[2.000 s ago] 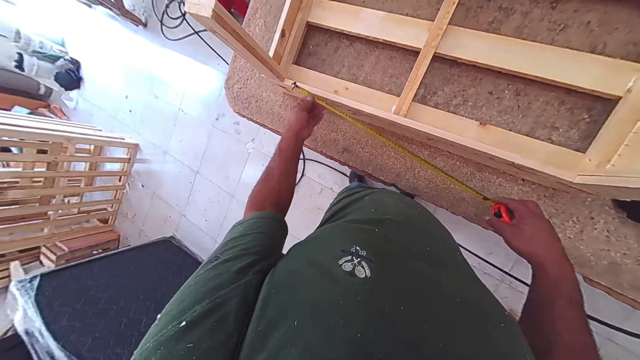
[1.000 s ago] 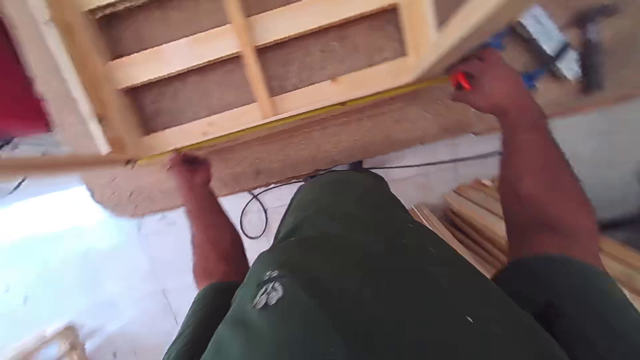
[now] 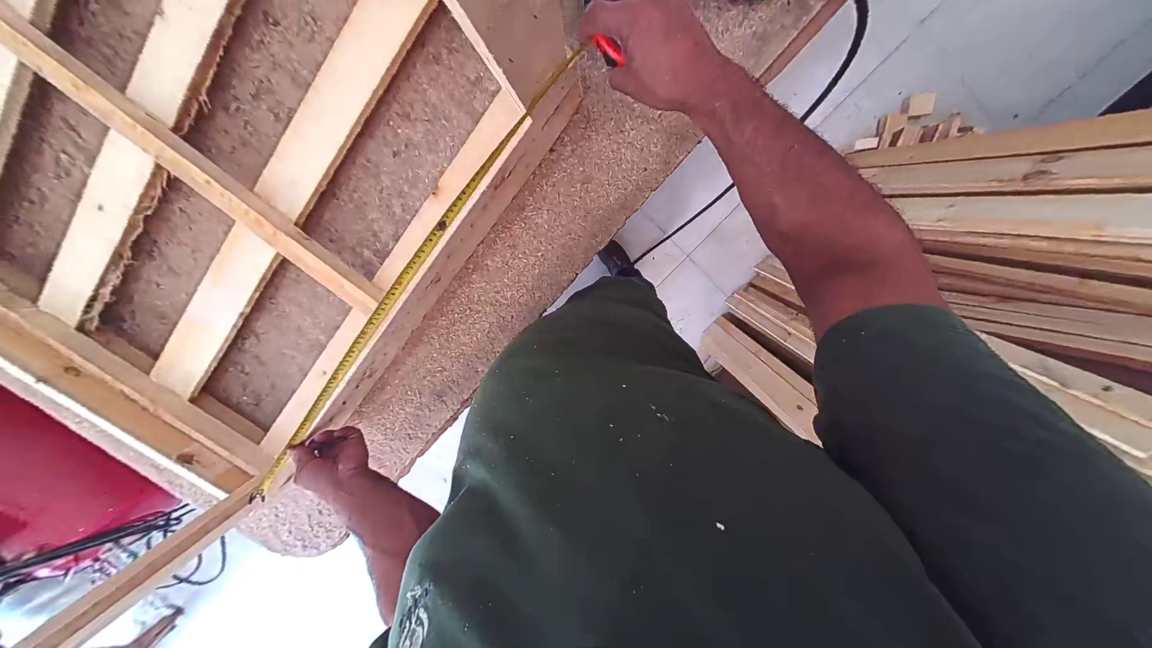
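A yellow tape measure blade (image 3: 405, 270) runs along the near rail of a slatted wooden frame (image 3: 225, 193), which lies on a particleboard sheet (image 3: 504, 261). My right hand (image 3: 652, 54) grips the red and black tape measure case (image 3: 609, 50) at the upper end, beside a wooden panel at the frame's corner. At the lower left, my left hand (image 3: 331, 457) pinches the blade close to its hooked end, by the frame's other corner. The fingertips of my right hand are partly cut off by the top edge.
Long wooden boards (image 3: 1017, 261) are stacked at the right, with small wood offcuts (image 3: 918, 121) behind them. A black cable (image 3: 720, 193) crosses the tiled floor. Red material (image 3: 72, 468) and dark cables (image 3: 99, 540) lie at the lower left.
The view has turned strongly. Both hands were at the tape in the earlier frames and still are. The left hand is now at a corner of the frame, with the blade stretched along its near rail.
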